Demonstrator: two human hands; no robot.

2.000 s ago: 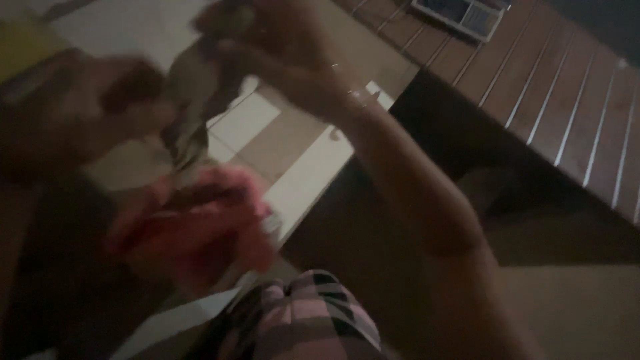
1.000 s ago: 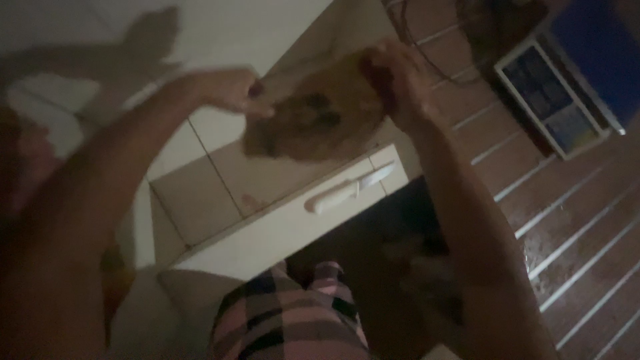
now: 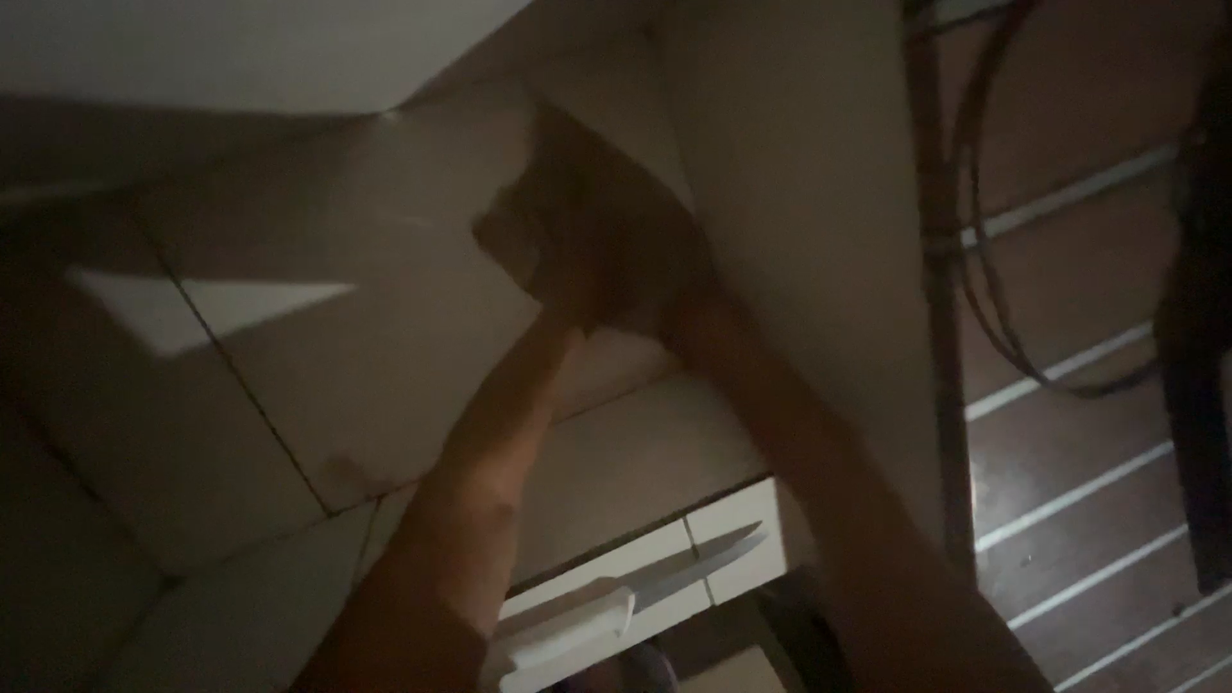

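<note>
Both arms reach forward over a tiled counter (image 3: 289, 423). My left hand (image 3: 568, 279) and my right hand (image 3: 688, 313) are close together in deep shadow near the counter's back. A dark, blurred mass (image 3: 606, 212), perhaps a cloth or bag, is at the hands; its outline merges with their shadow. Finger positions and grip are hidden by the dark. Nearer to me, a knife with a white handle (image 3: 577, 626) and a metal blade (image 3: 698, 568) lies on the lit tiled front edge, between my forearms, blade pointing right.
A white surface (image 3: 241, 48) rises at the upper left. Beyond the counter's right side is a floor of brown tiles (image 3: 1068, 481) with pale joints. A looped cable (image 3: 991, 289) hangs or lies there, beside a dark object (image 3: 1198, 385) at the right edge.
My hands were apart with a brownish, crumpled thing between them one second ago; now they are close together. The pinkish-red cloth-like thing seen two seconds ago is out of view. The view has shifted.
</note>
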